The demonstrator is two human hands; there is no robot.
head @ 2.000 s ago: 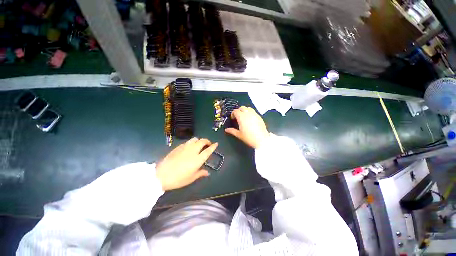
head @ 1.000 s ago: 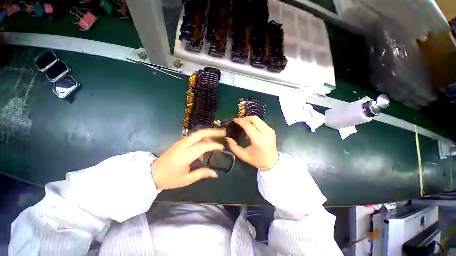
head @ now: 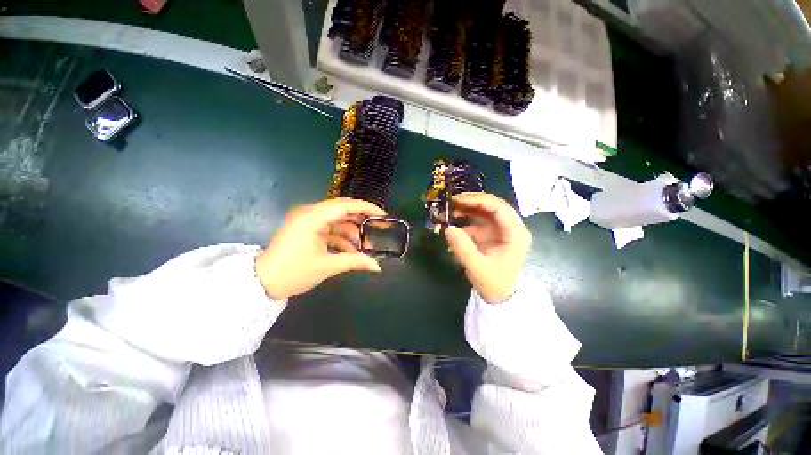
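My left hand (head: 311, 248) holds a watch case (head: 387, 238), a small rounded-square frame with a dark rim, by its left side above the green bench. My right hand (head: 491, 242) pinches a thin dark display module (head: 444, 213) edge-on between thumb and fingers, just right of the case and apart from it. A short stack of display modules (head: 464, 175) with gold edges stands just beyond the right fingers. A long stack (head: 374, 147) stands beyond my left hand, its near end close to my fingers.
Two watch bodies (head: 111, 119) lie at upper left. Tweezers (head: 283, 90) lie by the pale rail (head: 471, 145). Behind it, a white tray (head: 574, 98) holds black-gold rows. A white bottle (head: 633, 203) lies on its side at right, beside crumpled wipes (head: 569, 203).
My left hand now holds the watch case up, where it lay under the fingers before. My right hand has moved right with a module, now edge-on. The view has shifted; fewer watch bodies show at left.
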